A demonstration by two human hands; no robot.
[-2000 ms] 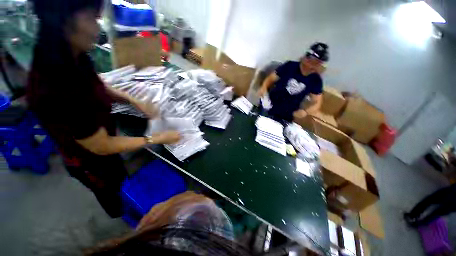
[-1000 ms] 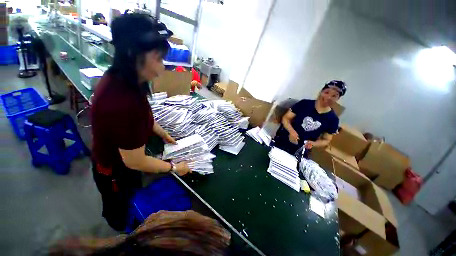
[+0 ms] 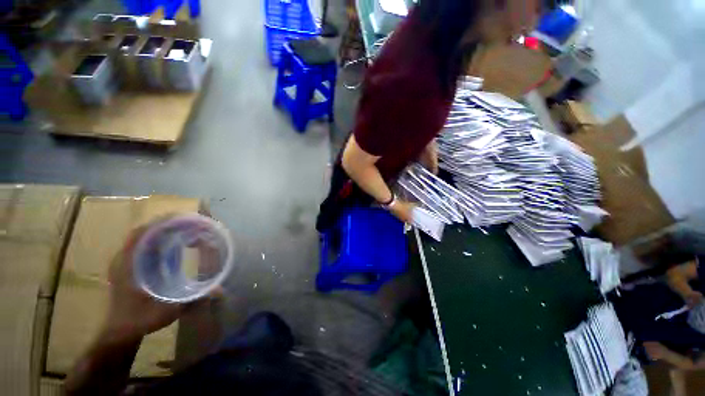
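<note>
A clear plastic cup [image 3: 184,258] with a round, wide rim is at the left, its open mouth towards me. My left hand [image 3: 147,309], blurred, is wrapped around the cup from below and the left, above brown cartons. My right hand is not in view.
Closed cartons [image 3: 116,286] lie at lower left. More boxes stand on a cardboard sheet [image 3: 131,128]. Blue stools [image 3: 363,251] stand beside the green-topped bench [image 3: 502,309], which bears a large pile of white-edged flat pieces [image 3: 510,162]. A person in dark red handles some; another person is at the right edge.
The view has swung left, so the bench now shows further right. My left hand and the cup now show clearly at the left. The cartons at lower left have come into view.
</note>
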